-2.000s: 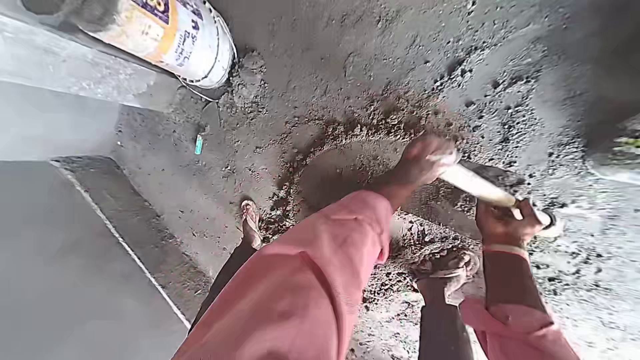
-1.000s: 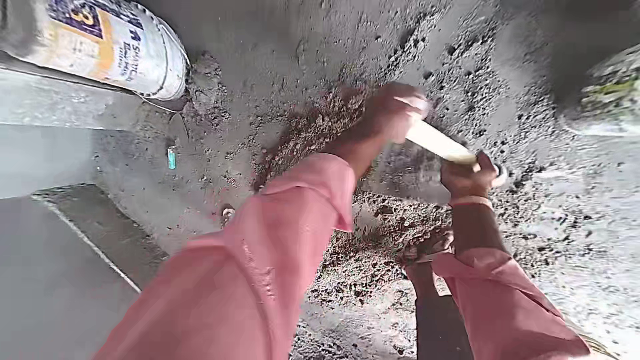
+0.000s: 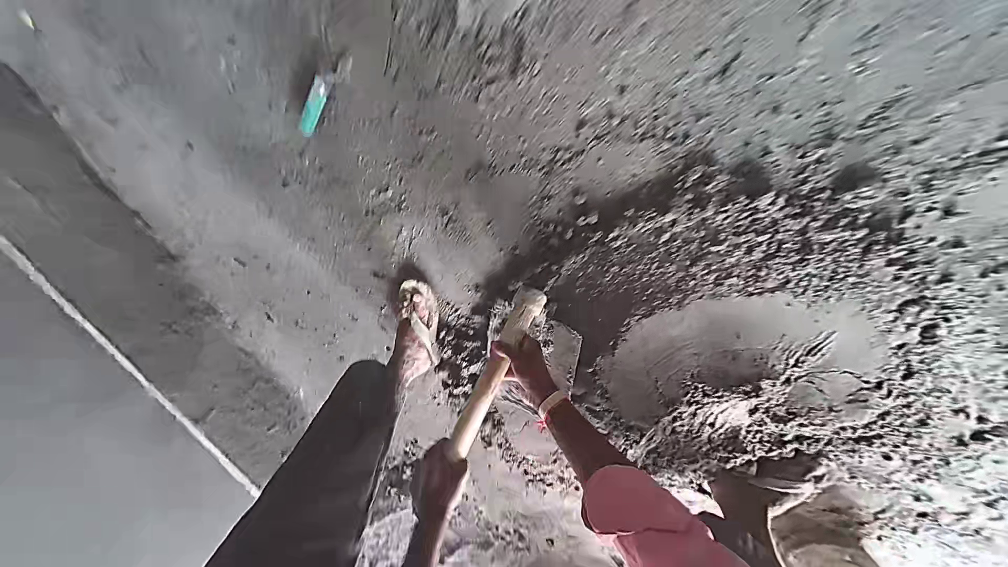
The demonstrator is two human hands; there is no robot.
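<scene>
A wooden handle (image 3: 476, 409) of a tool, apparently a hoe, runs diagonally near my feet. My right hand (image 3: 526, 366), with a band at its wrist, grips it near the upper end. My left hand (image 3: 441, 476) is closed around the lower end. What looks like a flat metal blade (image 3: 565, 353) lies beside my right hand, low against the ground and partly hidden. To the right, a smooth wet patch (image 3: 701, 350) is ringed by crumbly grey mortar or cement mix (image 3: 709, 252).
My sandalled foot (image 3: 417, 315) stands just left of the handle, and the other foot (image 3: 819, 524) is at the lower right, in the mix. A small turquoise object (image 3: 313, 106) lies on the ground at the upper left. A pale line (image 3: 118, 354) crosses the left side.
Both hands have moved with the handle, now close to the foot on the left; my left hand has come down toward my body. The view has shifted, and the white bucket is out of sight.
</scene>
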